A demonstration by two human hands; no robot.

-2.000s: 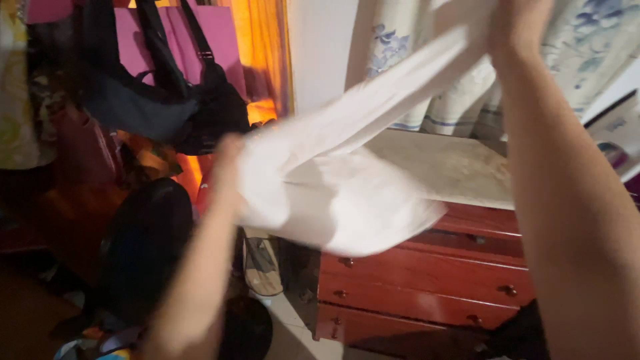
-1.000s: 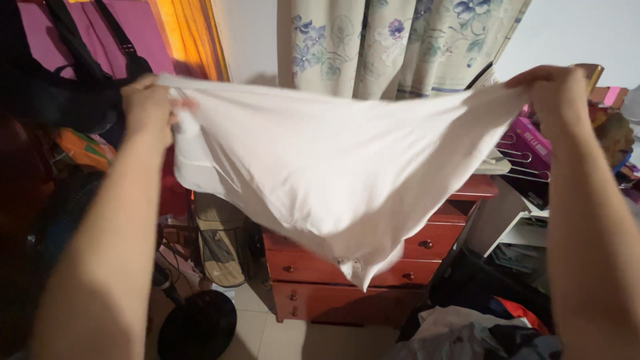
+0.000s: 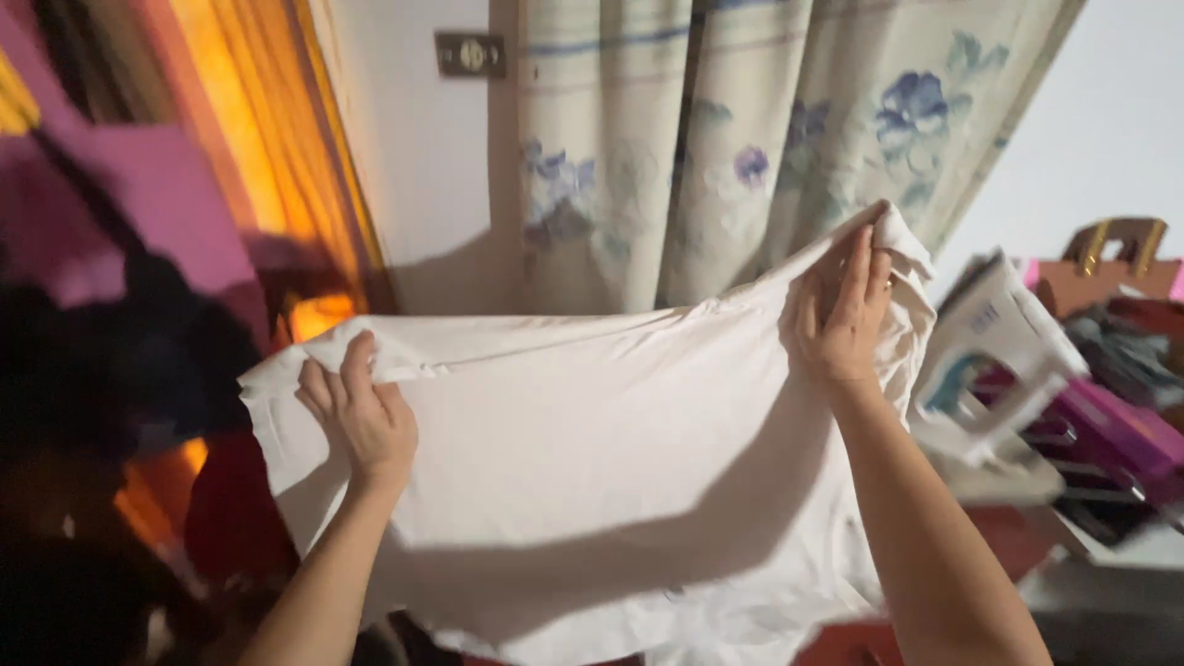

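A white cloth garment (image 3: 592, 453) is spread out in front of me, its upper edge running between my two hands. My left hand (image 3: 363, 412) grips the cloth near its upper left corner, fingers bent over the fabric. Near the raised upper right corner, my right hand (image 3: 846, 314) is on the cloth with its fingers pointing up, and a ring shows on one finger. Bunched folds lie to the right of that hand. The lower part of the cloth hides most of the red wooden drawers (image 3: 856, 643) behind it.
A floral curtain (image 3: 638, 185) hangs behind the cloth, beside a wall switch plate (image 3: 471, 55). Orange fabric (image 3: 268, 139) and a pink item (image 3: 157, 203) with dark straps are at the left. At the right are a white packet (image 3: 990, 361), a purple item (image 3: 1110, 425) and a brown bag (image 3: 1105, 268).
The cloth was swinging loosely, then hung in a drooping triangle between my hands; now it is spread broad and flatter. My hands have come closer together.
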